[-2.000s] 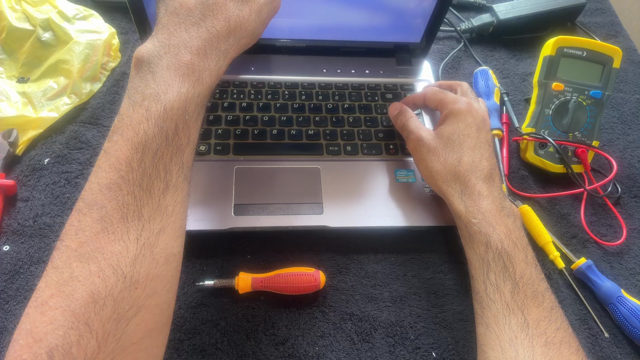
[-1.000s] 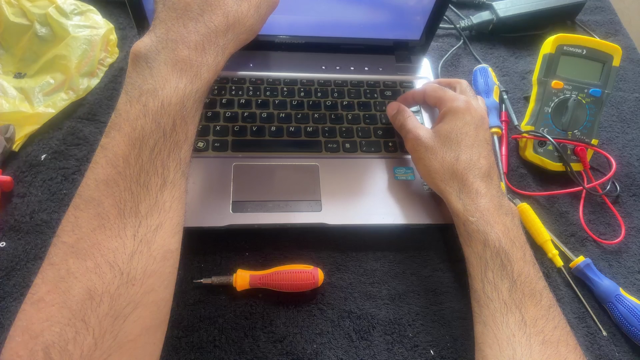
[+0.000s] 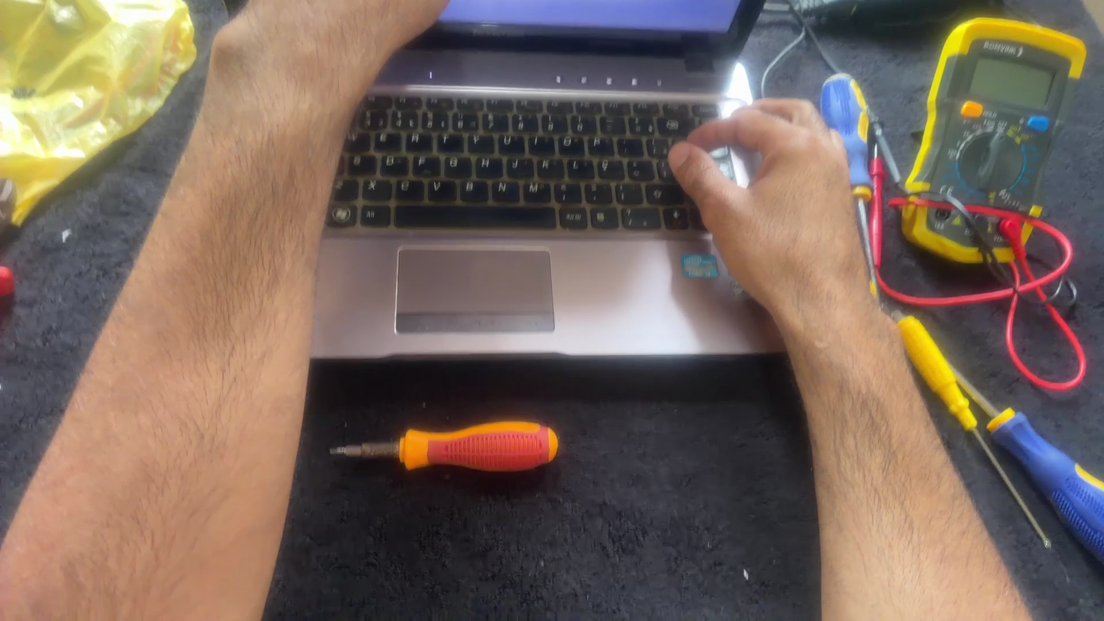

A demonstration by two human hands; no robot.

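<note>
An open laptop [image 3: 621, 293] stands on a dark cloth, its screen [image 3: 586, 13] lit blue-violet and cut off by the top edge. My left hand [image 3: 345, 21] is at the screen's left side; its fingers lie beyond the top of the view, so what they touch is hidden. At the keyboard's right edge rests my right hand [image 3: 768, 190], thumb and index finger close together in a loop over the right-hand keys; I cannot tell whether anything is between them. In front of the laptop lies a red and orange screwdriver [image 3: 492, 447], its tip pointing left.
To the right are a yellow and black multimeter [image 3: 992, 155] with a red test lead [image 3: 949, 301], a blue-handled screwdriver [image 3: 845, 129], a yellow-handled screwdriver [image 3: 936, 366] and another blue-handled screwdriver [image 3: 1052, 479]. A yellow plastic bag [image 3: 95, 78] lies at the upper left.
</note>
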